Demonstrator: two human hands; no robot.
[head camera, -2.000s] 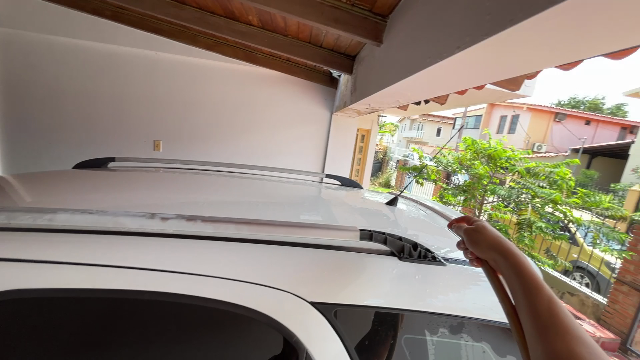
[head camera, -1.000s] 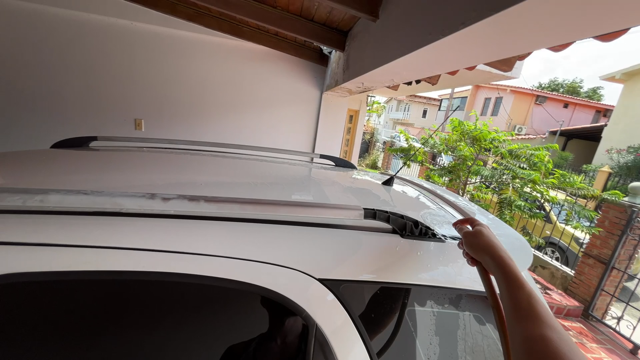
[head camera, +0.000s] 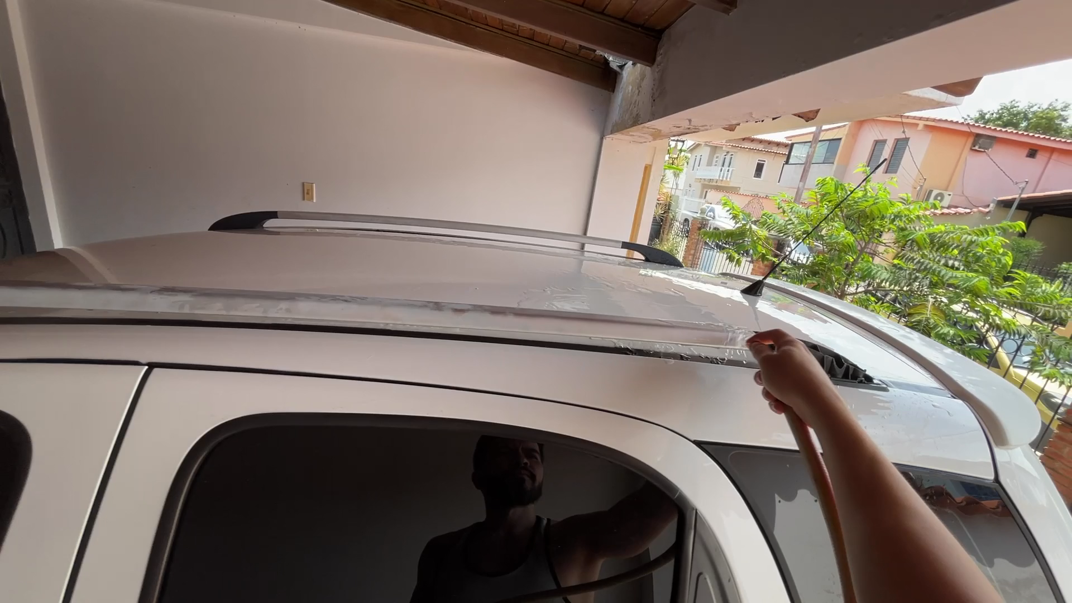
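Note:
My right hand [head camera: 791, 373] is closed around a brownish garden hose [head camera: 825, 502] near its end, with the arm stretched over the rear side of a white car. Water runs over the car's roof [head camera: 469, 268] and the near roof rail [head camera: 352, 308] close to the hand. Beyond the hand a short black antenna [head camera: 755, 287] rises from the rear of the roof. The far roof rail [head camera: 452, 228] crosses the roof's other side. Below, the dark side window [head camera: 335, 511] reflects a person and the hose. My left hand is out of view.
A plain wall [head camera: 419, 109] stands behind the car, under a wooden beam ceiling [head camera: 578, 33]. The rear spoiler [head camera: 1005, 410] juts out at the right. Past it are a leafy green tree [head camera: 904, 243], a metal fence and houses.
My right hand, holding the hose, has moved from the rear end of the near roof rail forward along it. The view has shifted, showing more of the side window.

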